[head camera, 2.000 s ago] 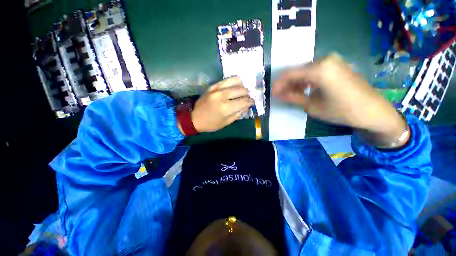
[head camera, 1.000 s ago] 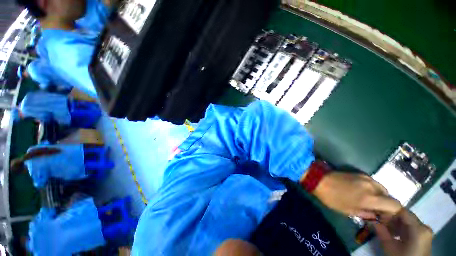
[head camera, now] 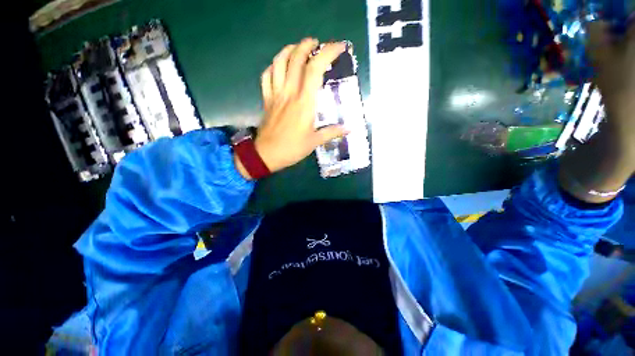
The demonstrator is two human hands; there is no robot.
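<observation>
A silver-white phone mid-frame lies on the green mat in front of me, with a black sticker piece at its far end. My left hand rests over its left side, a finger across the far end and the thumb across the middle, holding the frame. The fingers hide part of the board. A white liner sheet lies just right of the frame, with black die-cut stickers at its far end. My right hand is dark and blurred at the upper right edge; its fingertips cannot be made out.
Three phone frames lie side by side at left. At right is a scrap area with blue and clear film bits. A green piece and white sticker sheets lie below it. A pale rail shows at upper left.
The view has swung back from the left side to the bench. My hands, together one second ago, are now apart: left over the frame, right at the far right. The orange flex end no longer shows.
</observation>
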